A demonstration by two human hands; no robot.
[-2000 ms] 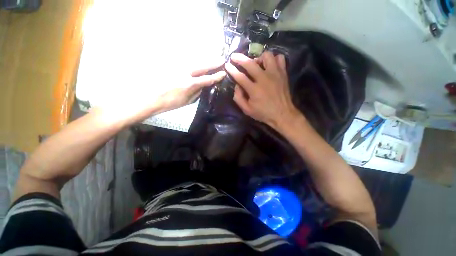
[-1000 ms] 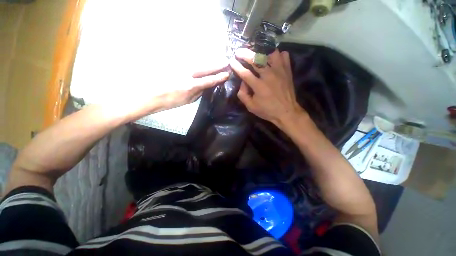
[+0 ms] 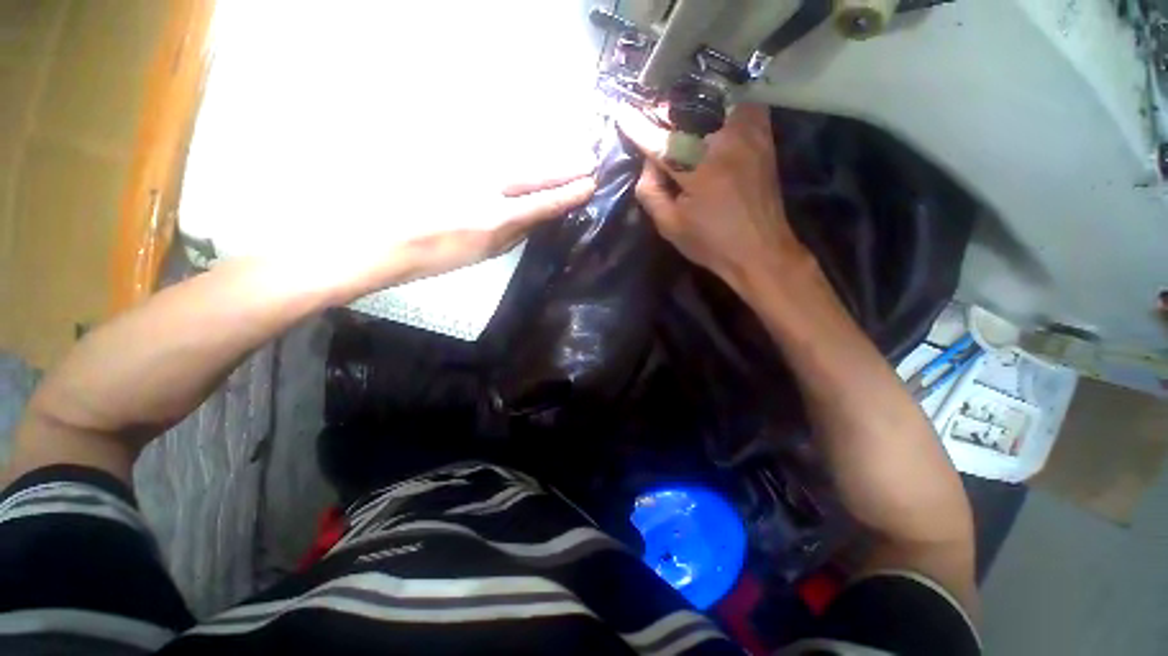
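The dark, glossy leather garment runs from the needle area down toward my lap and spreads to the right under the machine arm. My left hand lies flat at the garment's left edge, fingers extended toward the needle, partly washed out by glare. My right hand is on the garment close to the presser foot area, thumb and fingers bent on the material; some fingertips are hidden behind the pale round knob. The white sewing machine fills the upper right.
Bright lamp glare covers the table at upper left. A tan board with orange tape stands left. Blue snips lie by a white tray at right. A blue bowl is below, grey quilted cloth at left.
The view has shifted, with more of the machine head showing. My right hand has moved slightly right and its fingers are more bent. The garment between my hands is more exposed and stretched.
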